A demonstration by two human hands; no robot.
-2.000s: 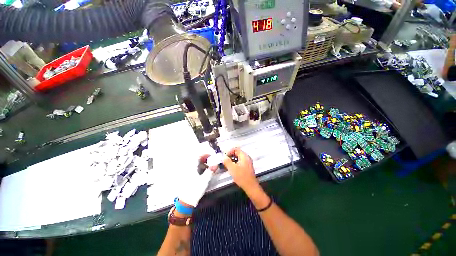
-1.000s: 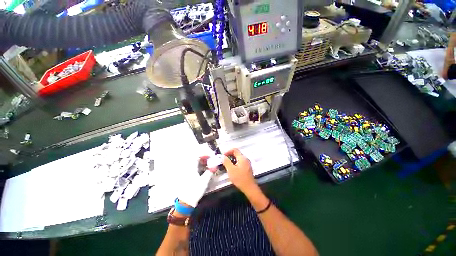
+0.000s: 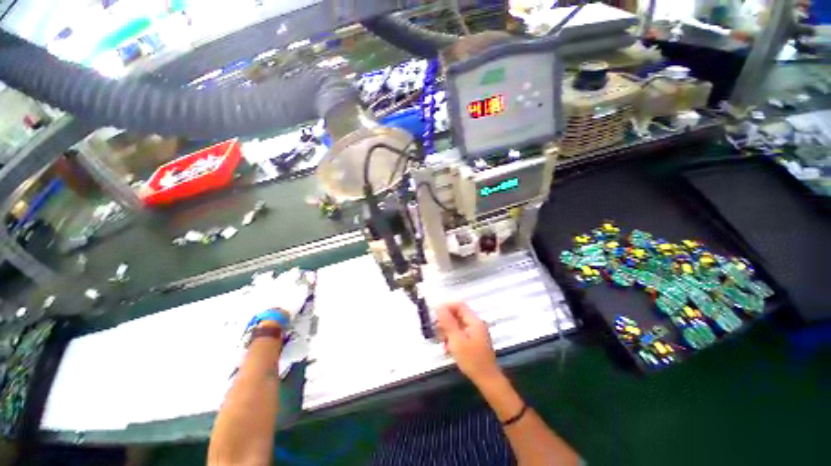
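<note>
My left hand (image 3: 284, 291), in a white glove, is over the pile of white housings (image 3: 299, 344) left of the machine. It is blurred against the pile, so its fingers and any held housing cannot be made out. My bare right hand (image 3: 463, 333) is just right of the tip of the dark soldering head (image 3: 392, 244), with its fingers bent together. Whether it holds a circuit board cannot be told. Green circuit boards (image 3: 679, 287) with yellow and blue parts lie heaped in the black tray (image 3: 592, 319) at the right.
The pale soldering machine (image 3: 506, 188) and grey temperature controller (image 3: 510, 96) stand behind my right hand. The round extractor hood (image 3: 351, 166) hangs left of them. A red bin (image 3: 193, 173) and scattered assemblies are beyond the bench. A second tray of green boards (image 3: 20, 369) is at far left.
My left hand has left the soldering tip and moved left to the housing pile. My right hand stays near the tip, away from the left. The camera view has shifted left.
</note>
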